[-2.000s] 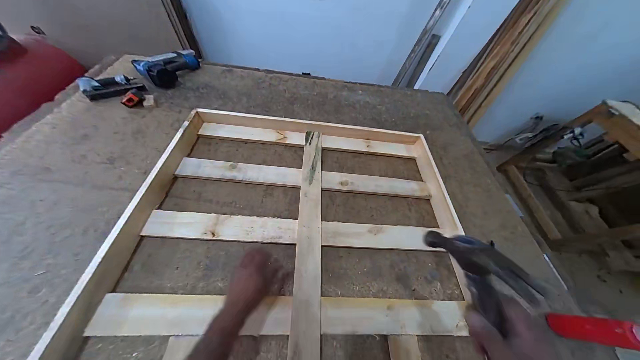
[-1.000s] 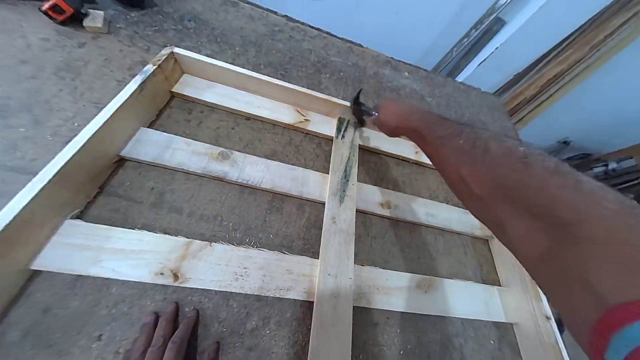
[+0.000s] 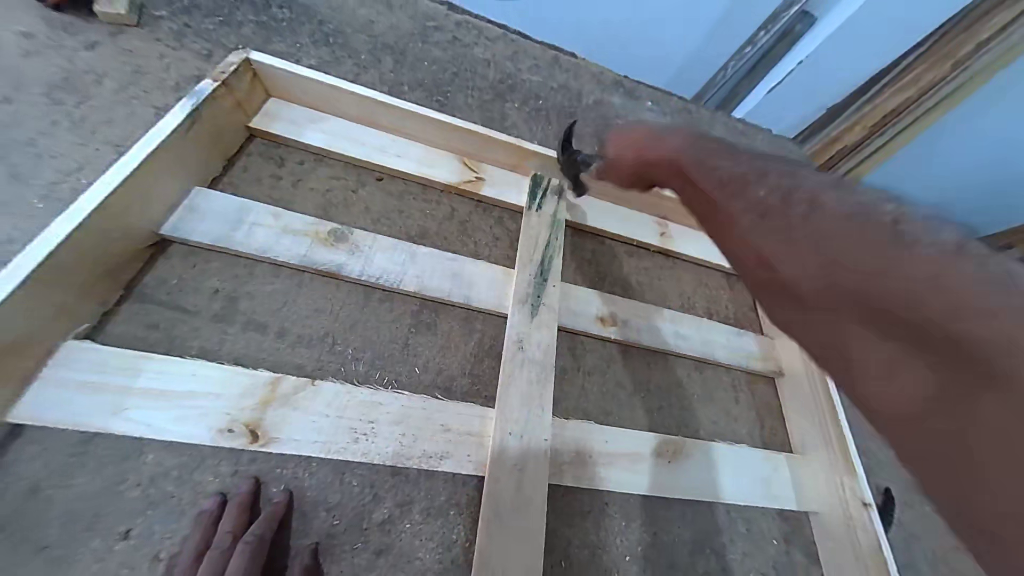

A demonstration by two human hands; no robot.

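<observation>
A wooden frame (image 3: 416, 104) with several pale cross slats (image 3: 384, 256) lies on a rough work surface. One long centre slat (image 3: 524, 384), green-stained near its far end, crosses over them. My right hand (image 3: 640, 156) grips a claw hammer (image 3: 573, 160) close to its head, over the far end of the centre slat beside the far rail; most of the handle is hidden by the hand and forearm. My left hand (image 3: 240, 536) rests on the surface below the nearest visible slat, fingers apart and holding nothing; its palm is cut off by the lower edge of view.
A small wood block (image 3: 118, 10) lies at the top left, beside a partly visible dark and orange thing. Beyond the surface's far edge, long boards (image 3: 904, 80) lean against a pale blue wall (image 3: 640, 32). A small dark object (image 3: 886, 510) is outside the frame's right side.
From the near right, my right hand has moved with the hammer to the far end of the centre slat. My left hand has moved toward the lower left. The view has moved in closer.
</observation>
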